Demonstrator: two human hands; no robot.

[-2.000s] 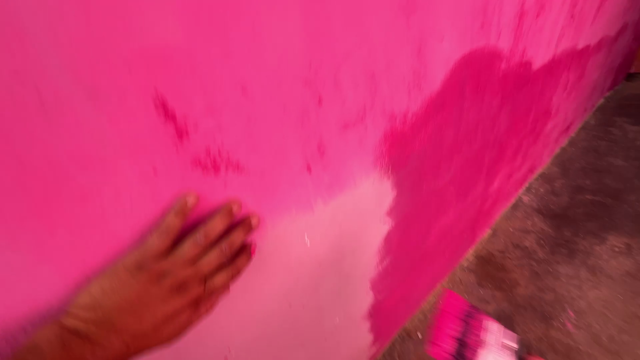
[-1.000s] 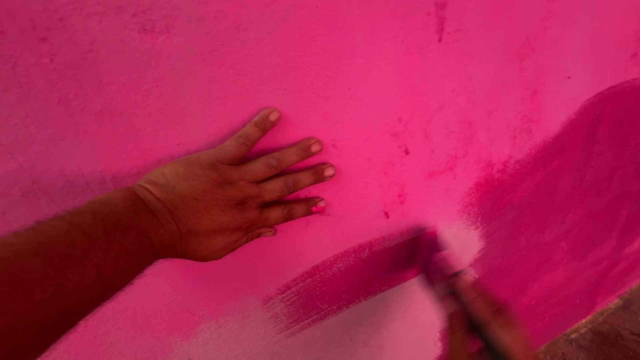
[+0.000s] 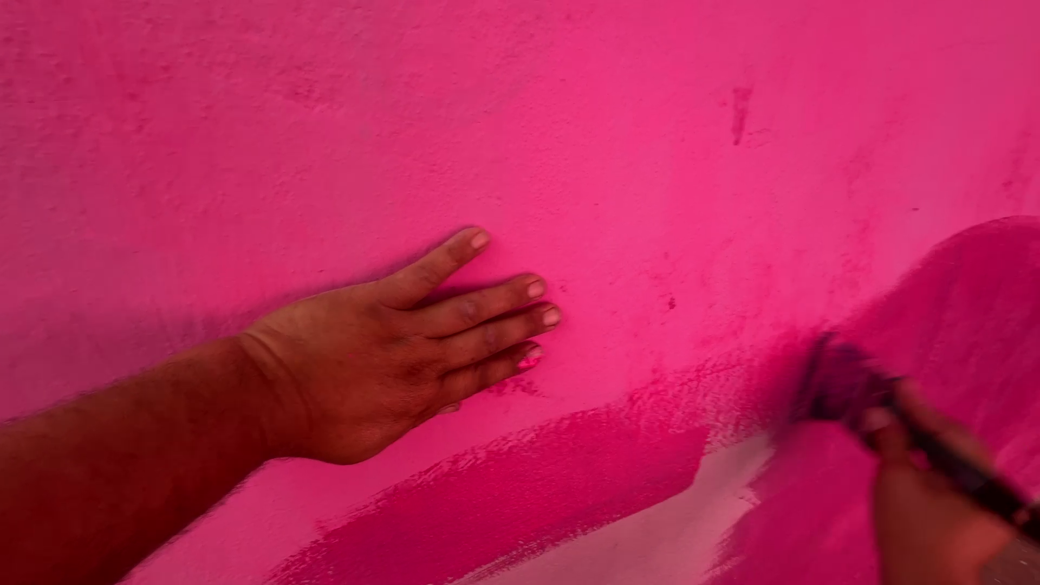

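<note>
A pink wall (image 3: 569, 162) fills the view. My left hand (image 3: 398, 349) rests palm down against it, fingers spread, with a spot of pink paint on one fingertip. At the lower right my right hand (image 3: 934, 487) grips a paintbrush (image 3: 963, 467) by its dark handle. The brush head, blurred and coated with paint, is at the left edge of a darker magenta painted area (image 3: 983, 325). A broad magenta stroke (image 3: 520, 479) runs below my left hand, and a paler pink patch (image 3: 650, 520) shows beneath that stroke.
Small dark paint marks (image 3: 739, 115) dot the wall above and right of my left hand. A sliver of brown ground (image 3: 1016, 565) shows in the bottom right corner.
The brush in my right hand has moved right, away from the stroke below my left hand. That magenta stroke is absent two seconds ago, when the wall there is pale. The view has shifted.
</note>
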